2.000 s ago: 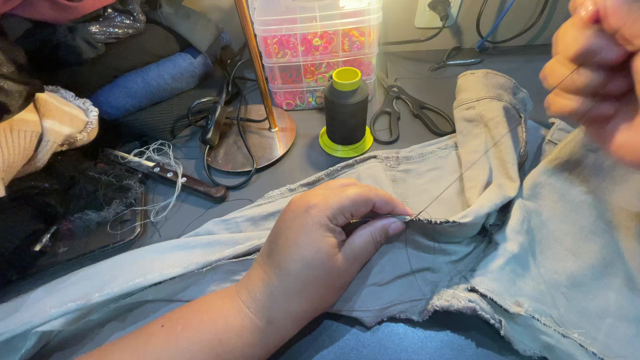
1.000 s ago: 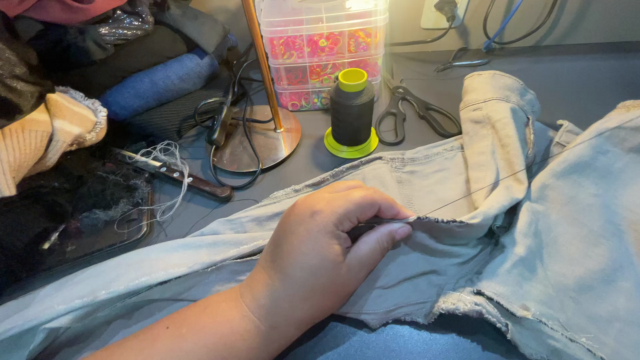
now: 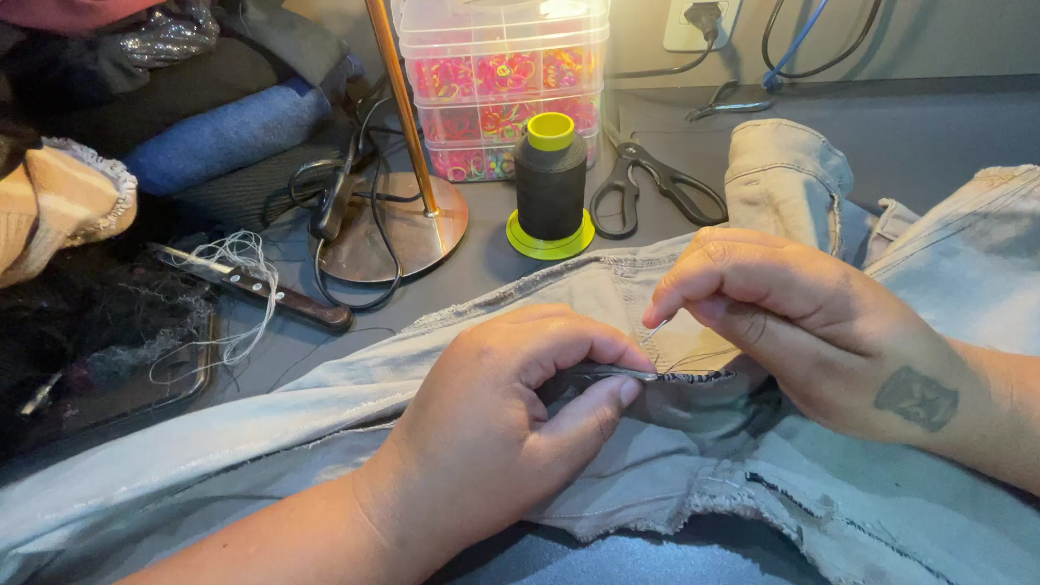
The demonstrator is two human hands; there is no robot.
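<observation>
A light denim garment (image 3: 341, 390) with frayed edges lies across the table. My left hand (image 3: 528, 414) pinches a folded edge of it between thumb and forefinger. Right of those fingertips, dark stitches (image 3: 695, 377) run along the edge. My right hand (image 3: 772, 325) holds a thin sewing needle (image 3: 655, 331) just above the pinched edge, its fingers closed around the upper end. Fine dark thread (image 3: 703, 355) loops between the needle side and the stitches. Another dark stitched seam (image 3: 853, 524) shows lower right. A cone of black thread (image 3: 551, 191) stands upright behind the garment on a yellow-green base.
Black-handled scissors (image 3: 656, 191) lie beside the cone. Behind are a clear compartment box (image 3: 500, 101) of colourful bands, a lamp base (image 3: 439, 236) and small pliers (image 3: 729, 106). At left are a wooden-handled knife (image 3: 301, 305) with tangled pale thread (image 3: 252, 268), and piled fabrics (image 3: 231, 134).
My right hand, raised at the upper right two seconds ago and out of view one second ago, is now beside my left fingertips. The thread, drawn taut before, is now slack.
</observation>
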